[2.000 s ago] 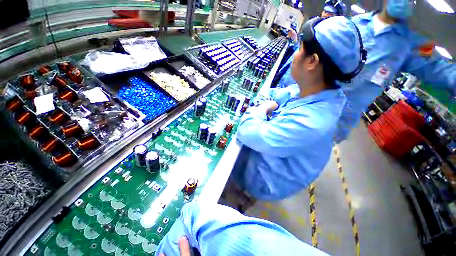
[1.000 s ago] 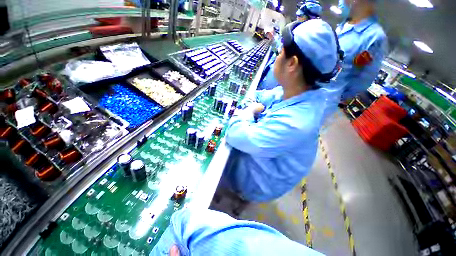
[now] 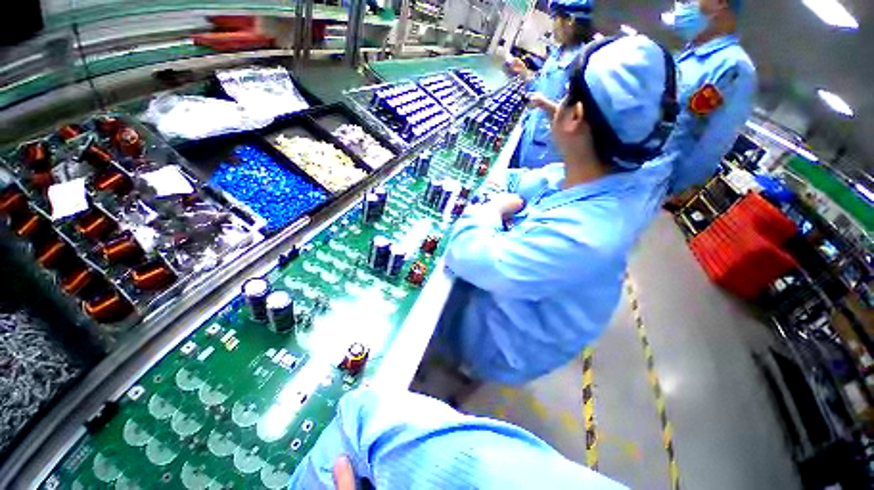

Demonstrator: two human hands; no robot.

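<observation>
A large green printed circuit board [image 3: 206,383] with white half-round outlines lies in front of me. On it stand dark capacitors with pale tops [image 3: 280,311] and a copper-wound coil [image 3: 355,359]. My light-blue sleeve [image 3: 441,445] crosses the bottom edge of the view, beside and partly over the board. A fingertip of one of my hands [image 3: 345,471] shows against the sleeve at the bottom edge, next to something small and dark. The rest of that hand is cut off. I cannot tell which hand it is or if it holds anything. My other hand does not show.
Left of the line rail [image 3: 182,314] lie a tray of copper coils [image 3: 120,251], blue discs [image 3: 264,187], cream parts [image 3: 319,163], silvery leaded parts [image 3: 34,373], plastic bags [image 3: 206,115] and capacitor trays [image 3: 412,107]. A person in light blue [image 3: 546,258] stands close right; others are behind. Red crates [image 3: 743,244] stand farther right.
The view has swung left and then back right. Behind the nearest worker, another person's upper body and hands now show. The masked worker's outstretched arm is lowered. My sleeve stays at the bottom edge.
</observation>
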